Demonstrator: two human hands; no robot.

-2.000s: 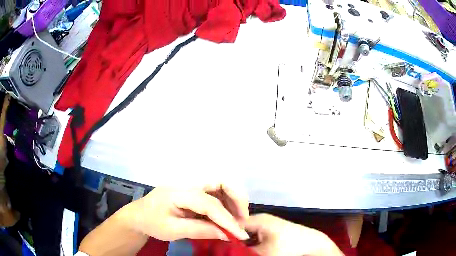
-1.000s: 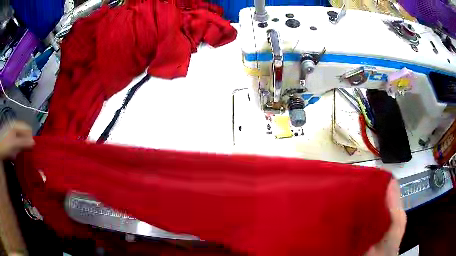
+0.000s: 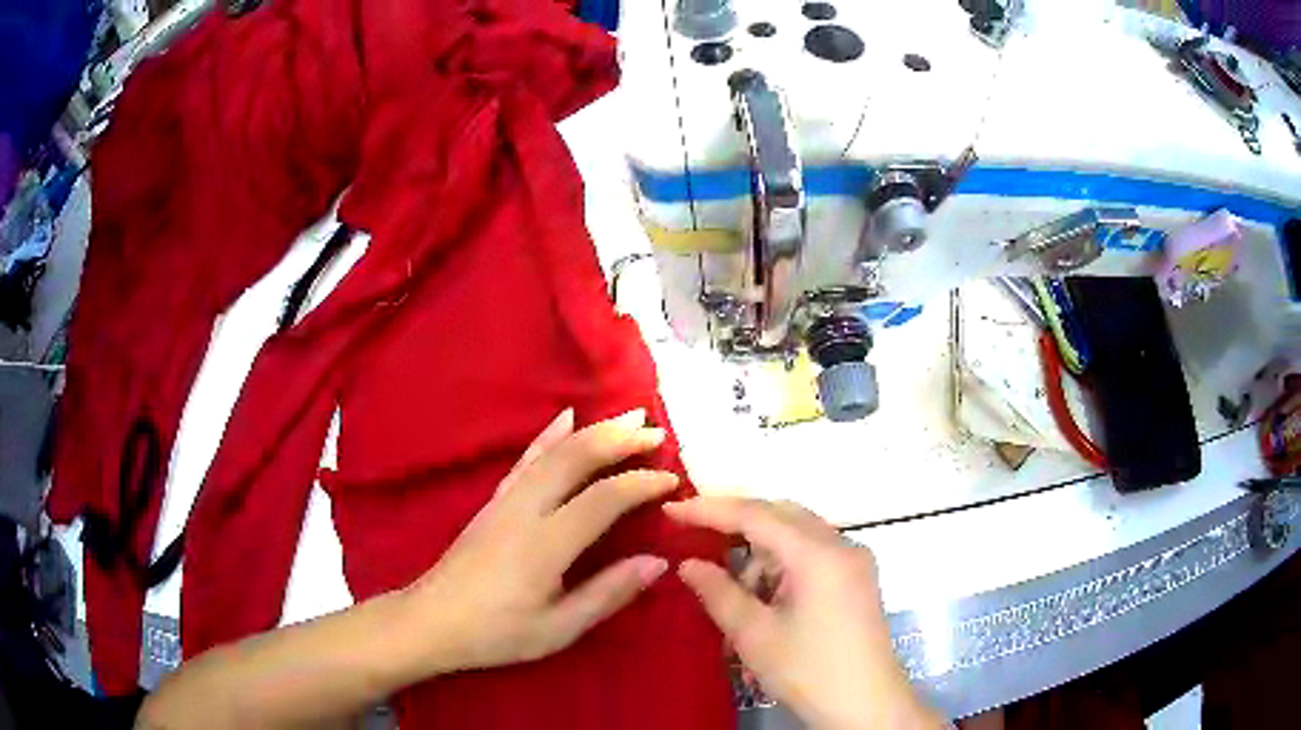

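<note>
A red knit piece (image 3: 471, 371) lies on the white table left of the needle area and runs down over the front edge. My left hand (image 3: 549, 556) rests on it with fingers spread, pressing it down. My right hand (image 3: 799, 599) pinches the piece's right edge between thumb and fingers, just beside my left fingertips. The presser foot area (image 3: 756, 342) of the sewing machine is above and right of my hands, with a yellow piece (image 3: 792, 392) beside it. The fabric's edge lies left of the foot.
A heap of red pieces (image 3: 228, 157) lies at the left, with a black strip (image 3: 311, 278) among it. Right of the needle are the machine's grey knob (image 3: 848, 388), cream card pieces (image 3: 999, 371), a red-handled tool (image 3: 1067, 407) and a black phone (image 3: 1141, 385). A ruler strip (image 3: 1056, 606) runs along the front edge.
The red piece, stretched between both hands across the front a second ago, now lies on the table. My left hand has come in from the far left, my right hand has moved left.
</note>
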